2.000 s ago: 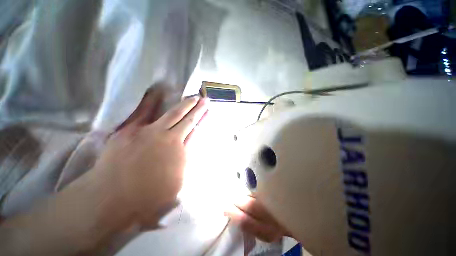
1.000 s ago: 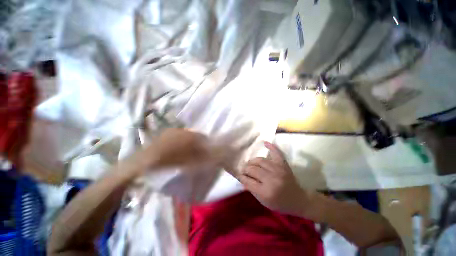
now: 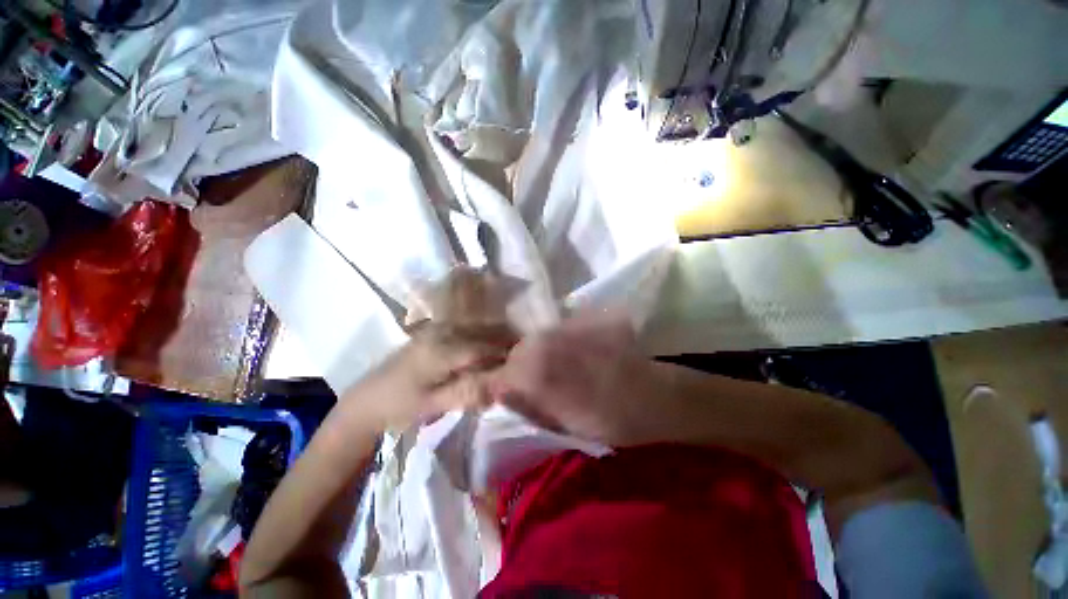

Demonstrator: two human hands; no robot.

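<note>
White garment fabric (image 3: 363, 140) is heaped left of the needle, runs under both hands and hangs over the table edge in front of me. A flat, pale strip-like piece (image 3: 322, 298) sticks out to the left of the hands. My left hand (image 3: 439, 351) and my right hand (image 3: 574, 369) are close together on the fabric, above the red apron. Both are blurred, with bent fingers closed on the cloth. The presser foot area (image 3: 709, 117) of the machine is right of the fabric, and the brass bed cover (image 3: 761, 187) shows no fabric over most of it.
Black-handled scissors (image 3: 884, 211) and green-handled snips (image 3: 995, 240) lie right of the needle. A control panel (image 3: 1036, 146) is at the right edge. A red plastic bag (image 3: 111, 281) and blue basket (image 3: 170, 480) are at left. The red apron (image 3: 656, 527) is below.
The view has drawn back from the machine's head to the table front. Since one second ago, my hands have come together on the fabric, and a pale strip now sticks out at left.
</note>
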